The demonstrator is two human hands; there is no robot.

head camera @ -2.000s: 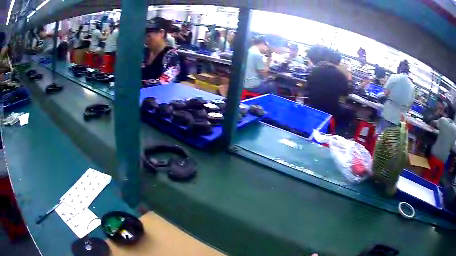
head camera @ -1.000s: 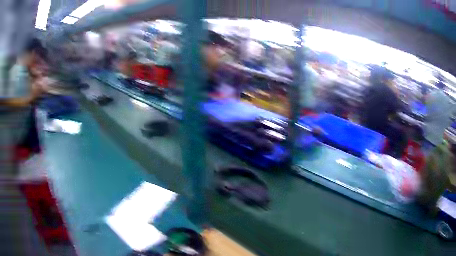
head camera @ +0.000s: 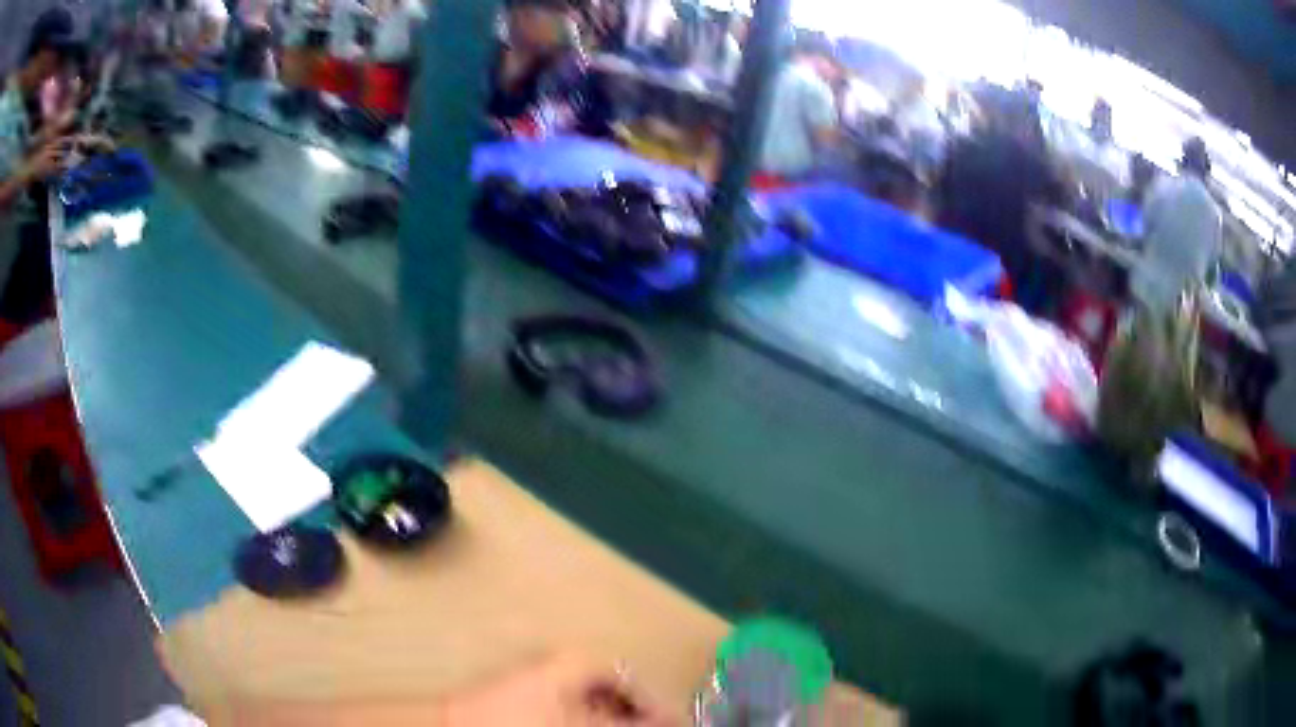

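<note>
The frame is blurred. An open black ear cup housing (head camera: 412,490) with a green circuit board (head camera: 373,487) inside lies at the far left corner of the tan mat (head camera: 526,582). A flat black disc (head camera: 289,562) with a pale centre dot lies just left of it. A silver spool with a green round flange (head camera: 775,656) stands at the mat's right, cut by the bottom edge. My left hand (head camera: 529,693) is a blurred skin-coloured shape along the bottom edge, left of the spool; its fingers and any held thing cannot be made out. My right hand is not in view.
White sheets (head camera: 284,433) lie left of the mat. A green post (head camera: 436,242) rises behind them. Black headphones (head camera: 586,367) lie on the dark belt. Blue trays (head camera: 611,270), a plastic bag (head camera: 1045,372), a fan (head camera: 1148,369) and a white ring (head camera: 1178,541) stand beyond. Several people are in the background.
The view has swung left and then tilted down. More of the mat now shows, with the spool and my left hand at the bottom edge. The ear cup and disc lie as before.
</note>
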